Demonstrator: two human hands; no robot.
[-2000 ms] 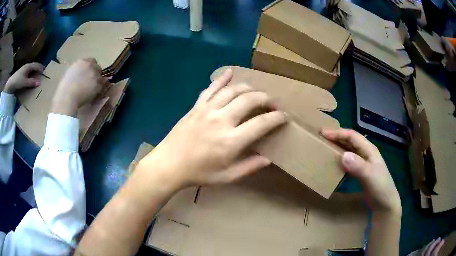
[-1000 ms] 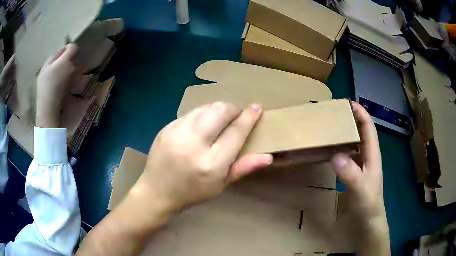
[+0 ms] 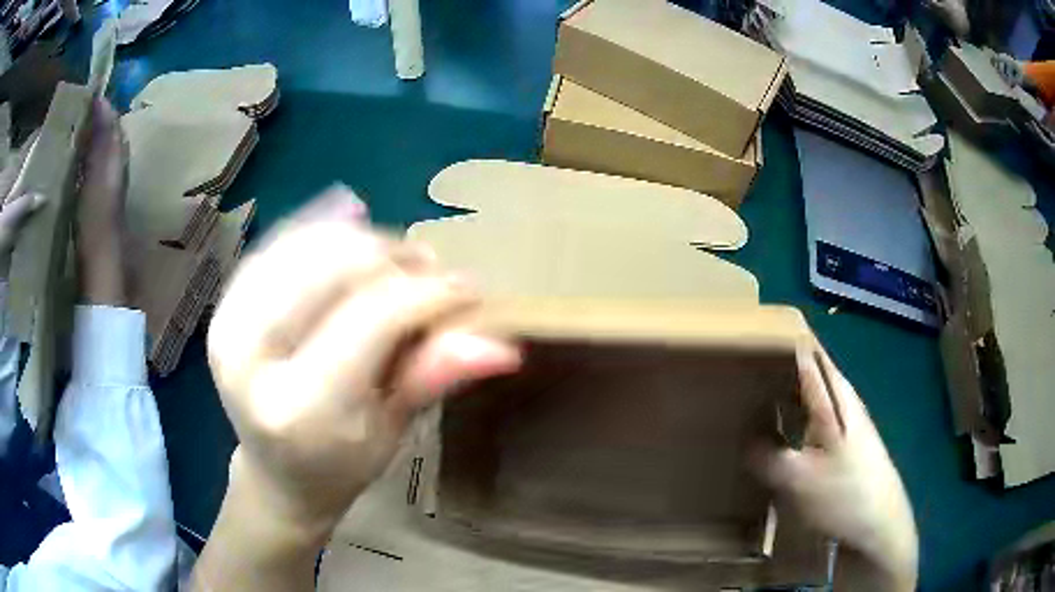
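A part-folded box (image 3: 613, 434) is held up in front of me, its open, darker brown inside facing me. My left hand (image 3: 336, 347) is blurred at the box's left end, with the thumb on the top edge. My right hand (image 3: 839, 463) grips the right end, thumb inside and fingers behind. Under and behind the box lie flat box blanks (image 3: 578, 214) with rounded ears and dark slots. The box hides most of their middle.
Two closed boxes (image 3: 665, 75) are stacked ahead. Right of them are a blank stack (image 3: 856, 75) and a grey digital scale (image 3: 862, 214). At left, a person in white sleeves holds a card piece beside another blank stack (image 3: 191, 139). More card lies at far right.
The box has tipped so its open inside now faces me. My left hand has moved left to its end. The neighbour's lifted blank has swung lower and more edge-on.
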